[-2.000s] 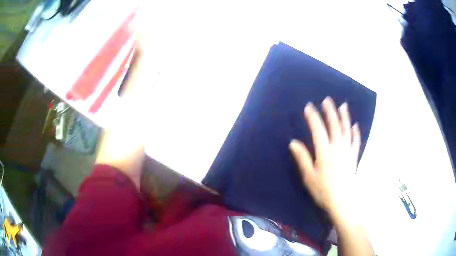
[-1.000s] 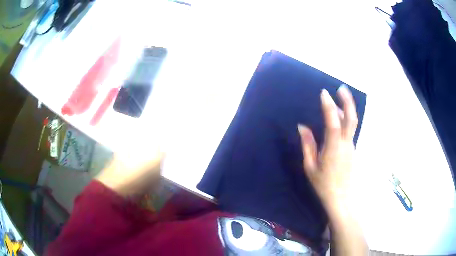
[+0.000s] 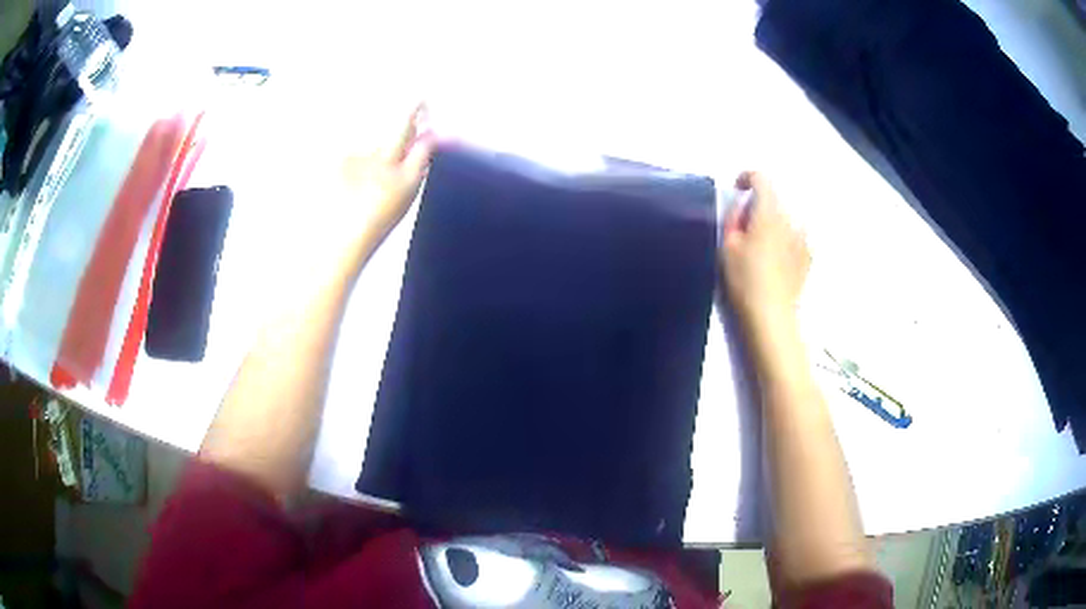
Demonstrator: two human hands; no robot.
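The folded black garment lies as a neat rectangle on the white table in front of me. A thin see-through film with a bright glare, looking like a clear bag's mouth, crosses its far edge. My left hand is at the far left corner, fingers closed on the film's edge, partly washed out by glare. My right hand is at the far right corner, fingers curled on the film's other edge. How far the film covers the garment cannot be told.
Clear bags with red edges lie at the left, beside a black phone. Snips lie right of my right forearm. A pile of black garments runs along the right. A small dark tool and a crumpled black bag are far left.
My left hand has come from the table's left edge to the garment's far left corner. My right hand has left the garment's top for its far right corner. The film now shows; the view has turned.
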